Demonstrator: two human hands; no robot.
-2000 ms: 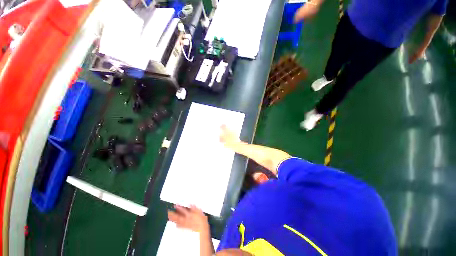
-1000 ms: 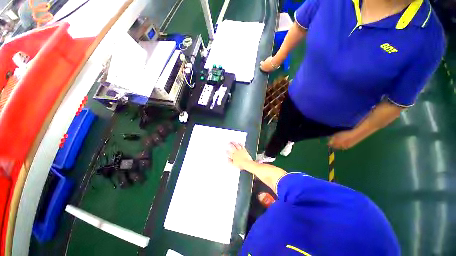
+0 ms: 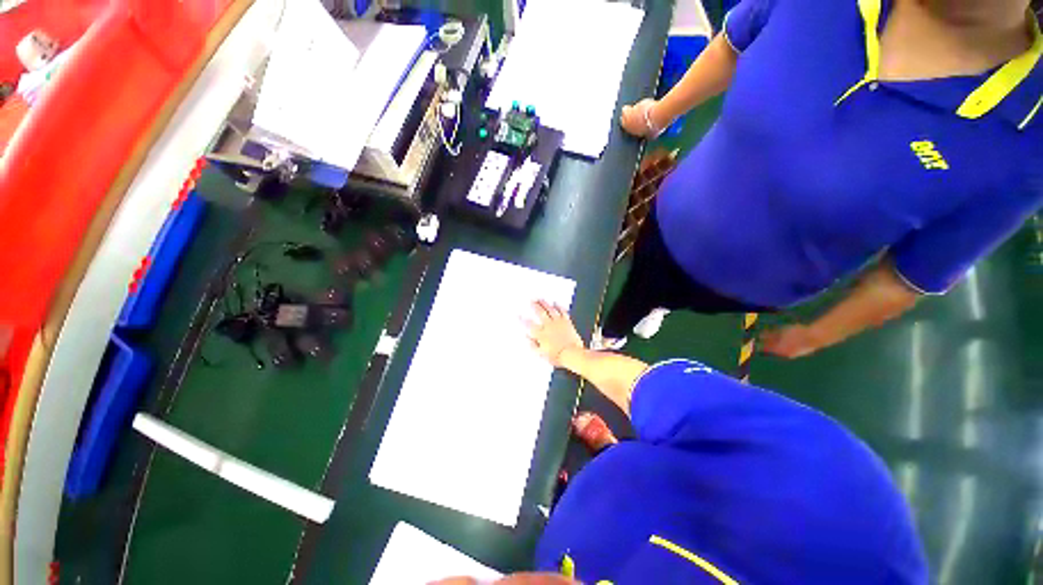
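Observation:
My right hand (image 3: 552,331) rests palm down on the right edge of a long white mat (image 3: 475,383) on the green bench. Its fingers are apart and it holds nothing. My left hand is not in view; only a sliver of skin shows at the bottom edge. Part of a second white sheet (image 3: 426,558) shows there. Beyond the mat, black power adapters (image 3: 309,314) with thin tangled cords lie in a loose pile on the green belt.
A white divider strip (image 3: 229,469) crosses the belt. Blue trays (image 3: 105,417) stand at the left. A black test box (image 3: 503,183) and a grey instrument (image 3: 395,149) stand beyond the mat. A person in blue (image 3: 789,171) stands at the bench's right side, one hand on its edge.
My left hand, above the lower sheet two seconds ago, has left the view. My right hand stays on the mat. The other person has come close to the bench.

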